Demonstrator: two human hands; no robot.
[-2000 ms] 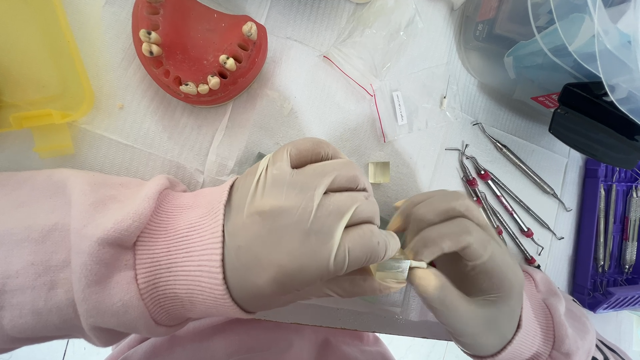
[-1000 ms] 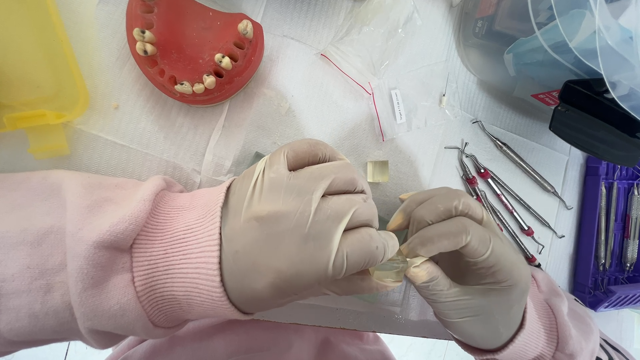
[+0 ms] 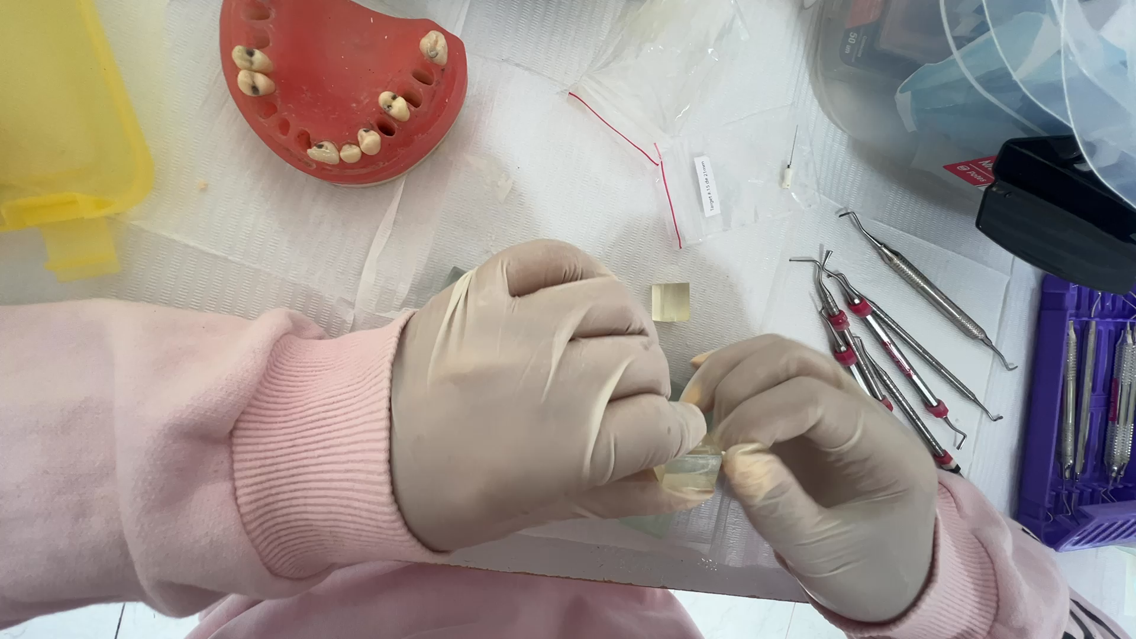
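Observation:
My left hand (image 3: 532, 399), in a pale latex glove, pinches a small clear block (image 3: 692, 472) between thumb and fingers near the table's front edge. My right hand (image 3: 816, 470), gloved alike, meets it from the right, thumb and fingertips closed at the block's right side; a tiny pale bit shows at the fingertips, too small to name. Another small clear square block (image 3: 670, 303) lies on the white paper just above the hands. Past it, at upper left, sits a red dental arch model (image 3: 355, 89) with several teeth in it.
Several metal dental hand instruments (image 3: 927, 284) lie to the right of my right hand, beside a purple instrument cassette (image 3: 1047, 399). Small plastic zip bags (image 3: 710, 191) lie beyond the hands. A clear plastic container (image 3: 852, 106) and a black case (image 3: 1047, 204) stand upper right, a yellow plastic box (image 3: 71, 115) upper left.
The clear block in my left fingers has shifted in its tilt. Both hands stay close together at about the same place.

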